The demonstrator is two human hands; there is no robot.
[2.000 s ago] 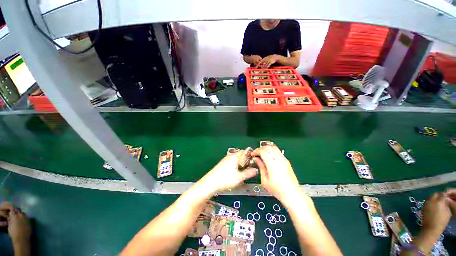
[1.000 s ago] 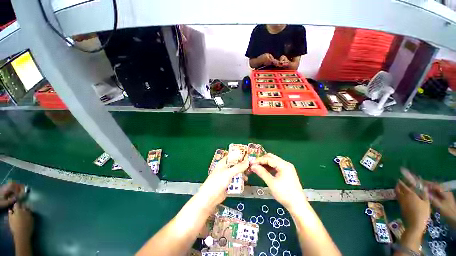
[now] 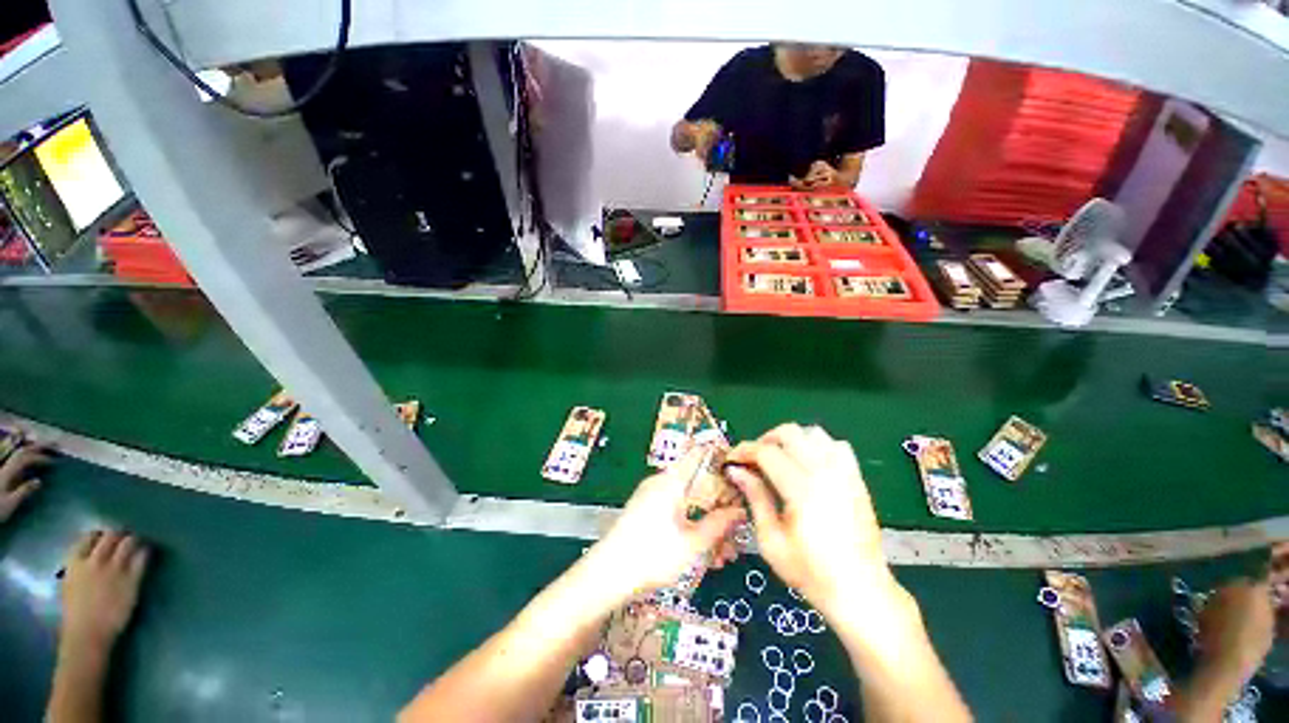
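Note:
My left hand point(image 3: 664, 516) holds a brown phone board unit point(image 3: 711, 492) over the pale metal edge rail. My right hand point(image 3: 813, 502) is at the same unit, its fingertips pinched at the upper end; what they pinch is too small to tell. A pile of brown, green and white units point(image 3: 664, 657) lies on the near bench below my hands. Loose white rings point(image 3: 778, 660) lie right of the pile. One unit point(image 3: 680, 428) lies on the belt just beyond my hands, with another point(image 3: 574, 444) to its left.
More units point(image 3: 939, 477) lie on the green belt point(image 3: 792, 365). A slanted metal post point(image 3: 269, 283) crosses at left. A red tray point(image 3: 834, 261) stands opposite, before a person point(image 3: 799, 120) holding a blue-tipped tool. Neighbours' hands show at left point(image 3: 99, 593) and right point(image 3: 1234, 633).
My hands have closed in around the held unit, which is now mostly covered. Belt units near my hands have shifted left. The person opposite has raised a blue-tipped tool.

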